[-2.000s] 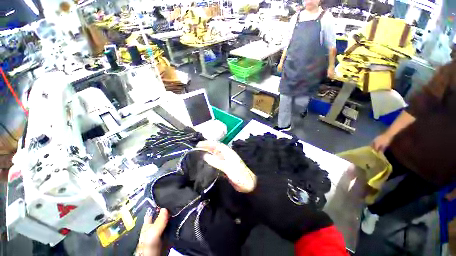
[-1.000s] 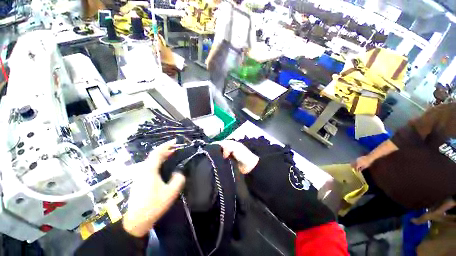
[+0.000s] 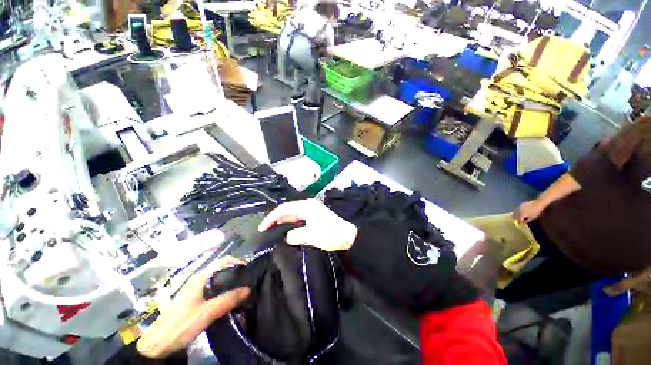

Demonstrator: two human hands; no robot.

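Note:
A soft black sewn article [image 3: 285, 299] with pale lines along its edges lies in front of me at the bottom centre. My left hand [image 3: 203, 303] grips its left side, thumb on top and fingers partly hidden. My right hand [image 3: 310, 224] holds its upper edge with curled fingers. A bundle of black straps [image 3: 235, 187] is fanned out just beyond the article. A pile of black pieces [image 3: 382, 207] lies on the pale side table [image 3: 357, 171], partly hidden by my right sleeve.
The white sewing machine [image 3: 50, 235] stands at left, with a yellow part [image 3: 135, 329] low at its front. A control panel [image 3: 280, 135] and green crate [image 3: 320, 165] are behind the straps. A person in brown [image 3: 607, 207] at right holds a yellow piece [image 3: 508, 246]. Another person [image 3: 305, 53] stands farther back.
My right hand has moved left along the article's upper edge, and my left hand is lower. The article is folded over more. The far person has moved left and away.

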